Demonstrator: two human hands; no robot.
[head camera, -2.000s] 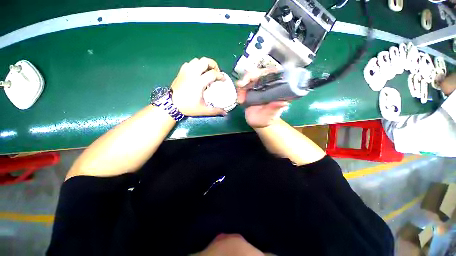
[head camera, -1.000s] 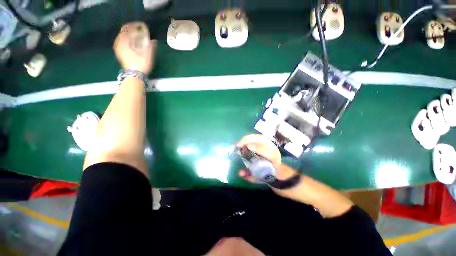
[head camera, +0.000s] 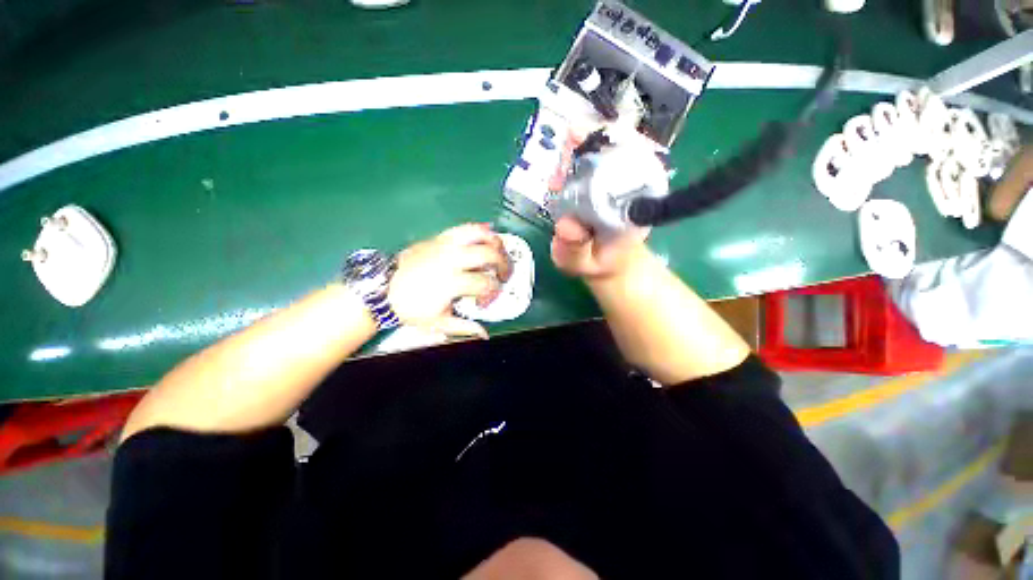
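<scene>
My left hand (head camera: 444, 279), with a watch on the wrist, holds a white plug-in housing (head camera: 518, 283) near the bench's front edge; the fingers cover its left part. My right hand (head camera: 598, 244) is wrapped around the grey electric screwdriver (head camera: 617, 185), whose rear end and black cable face up toward me. The screwdriver is over the front of the silver screw feeder (head camera: 668, 66); its tip is hidden. Another pale piece (head camera: 410, 339) lies under or beside my left hand, partly covered.
A white housing with pins (head camera: 73, 256) lies at the far left. Overlapping white pieces (head camera: 861, 159) and one separate piece (head camera: 887, 238) lie at the right, near another person's sleeve (head camera: 963, 289). A pale metal strip (head camera: 340, 99) crosses the green bench. A red crate (head camera: 850, 329) stands below.
My left hand has come back from the far side of the bench and is now on a housing near the front edge. My right hand with the screwdriver has moved to the feeder's front.
</scene>
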